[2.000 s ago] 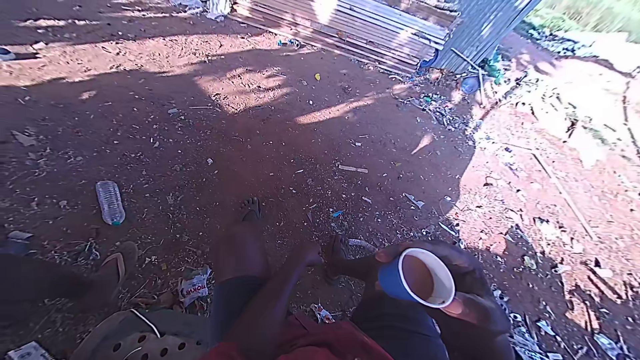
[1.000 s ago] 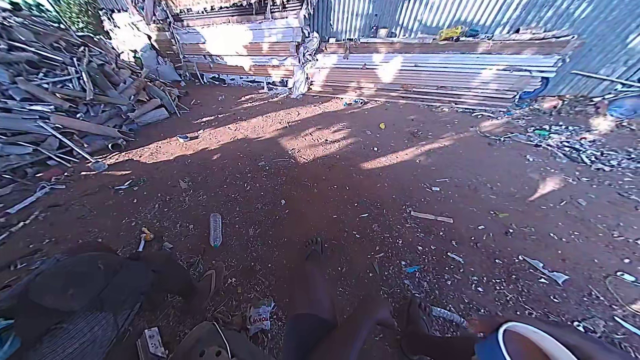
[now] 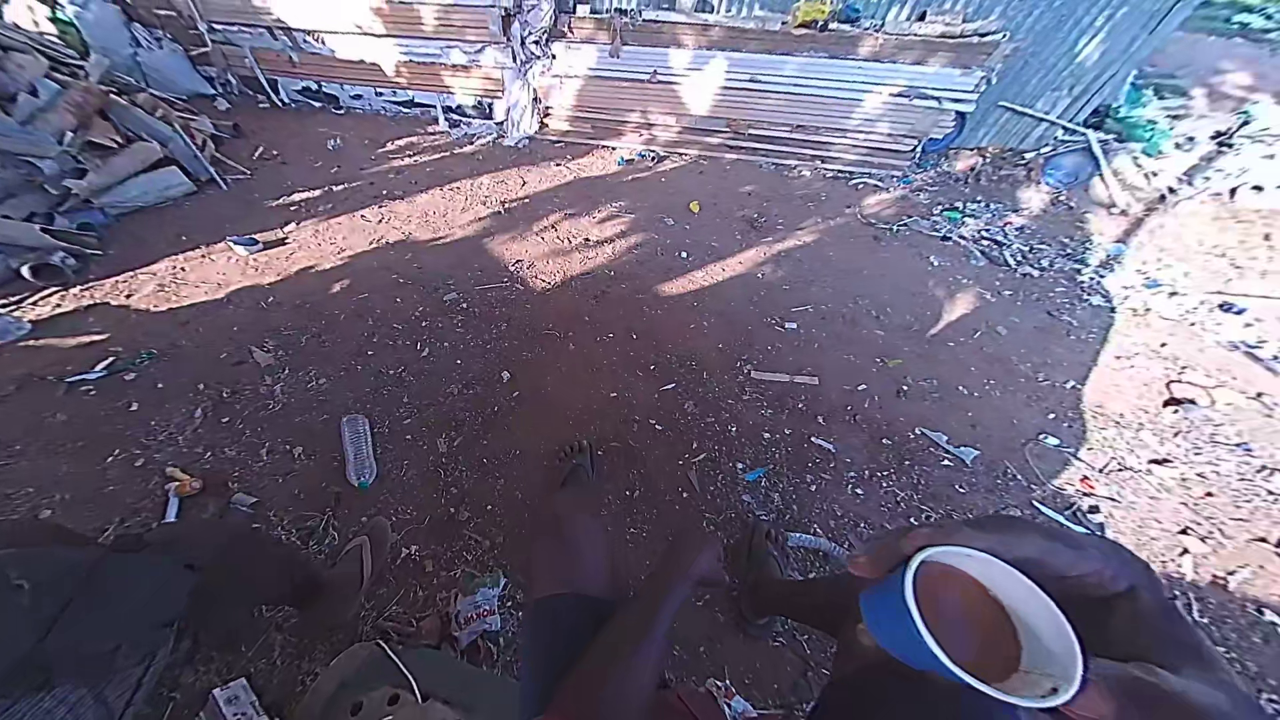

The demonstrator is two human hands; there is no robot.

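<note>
At the lower right of the head view, my right hand [image 3: 1090, 590] is wrapped around a blue paper cup [image 3: 890, 615] with a white inside, partly filled with a brown drink. My left hand [image 3: 700, 562] hangs low near the bottom middle, between my legs, dark and blurred; its fingers are hard to make out and nothing clear shows in it. A bare leg with a sandalled foot [image 3: 577, 462] stretches forward on the dirt to its left.
Another person's sandalled foot [image 3: 365, 555] and dark clothing are at lower left. A clear plastic bottle [image 3: 358, 450] lies on the dirt. Stacked boards [image 3: 750, 95] line the back, with a scrap heap [image 3: 110, 150] at left and scattered litter [image 3: 985, 235] at right.
The view has swung left and then partly back right. The cup, cut off at the lower edge one second ago, now shows whole in my right hand.
</note>
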